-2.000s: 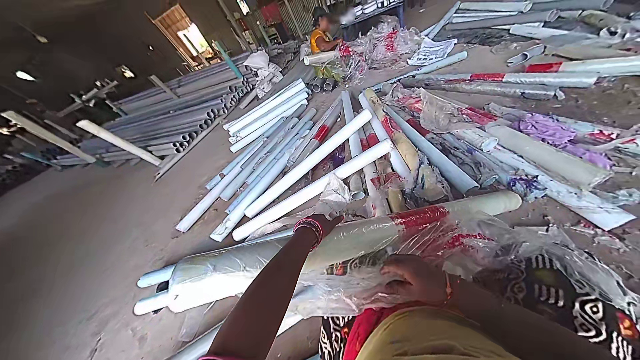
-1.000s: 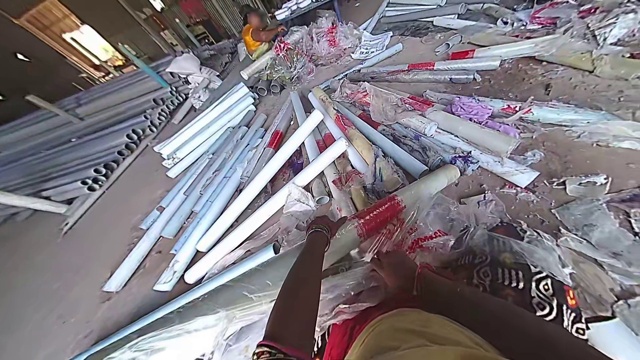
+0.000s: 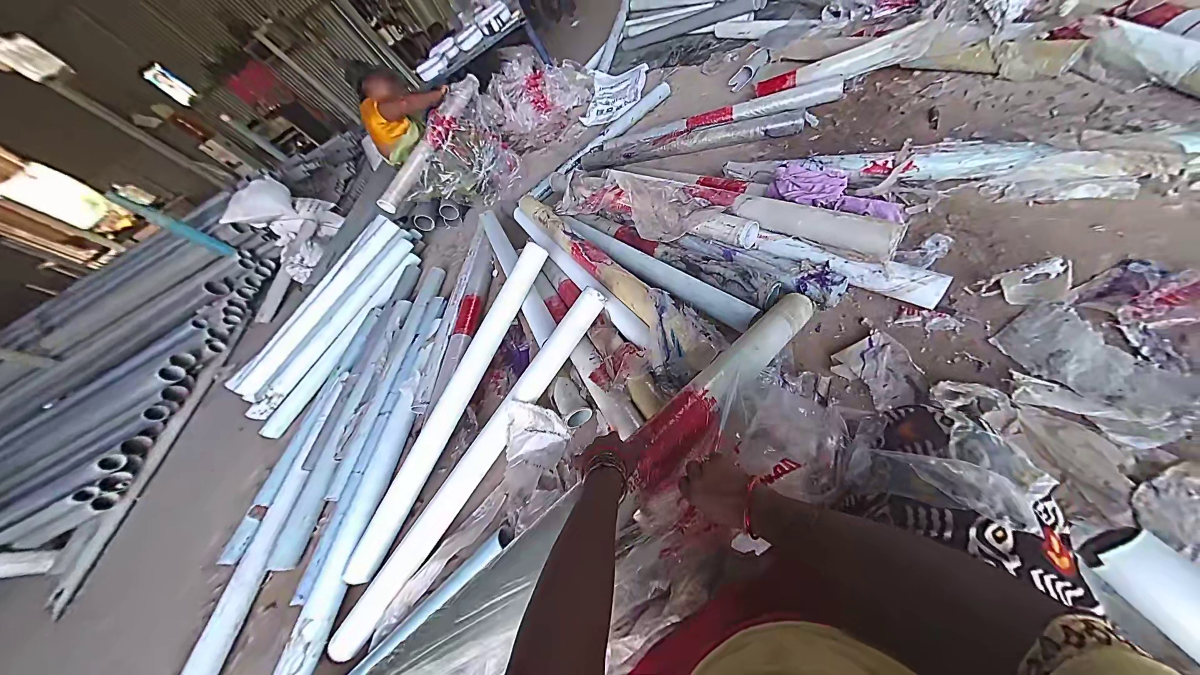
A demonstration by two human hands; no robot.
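Note:
A thick pale pipe or roll (image 3: pixel 750 352), wrapped in clear plastic film with a red printed band (image 3: pixel 670 436), lies across in front of me. My left hand (image 3: pixel 607 457) rests on the wrapped roll just left of the red band; its fingers are partly hidden. My right hand (image 3: pixel 717 487) is at the near side of the same band, against the film, and its grip is unclear. Loose clear film (image 3: pixel 797 441) spreads to the right of it over patterned cloth (image 3: pixel 994 539). Two long white pipes (image 3: pixel 469 403) lie just beyond my left hand.
Bluish pipes (image 3: pixel 384 469) fan out on the floor at left, beside stacked grey pipes (image 3: pixel 103 366). More wrapped rolls (image 3: pixel 825 225) and torn plastic film (image 3: pixel 1106 366) cover the floor at right. Another person (image 3: pixel 386 111) sits at the back holding a wrapped roll (image 3: pixel 427 150).
The wrapped roll, level across my lap two seconds ago, now slants with its far end pointing up and away. Both hands stay at its red band. The view has turned.

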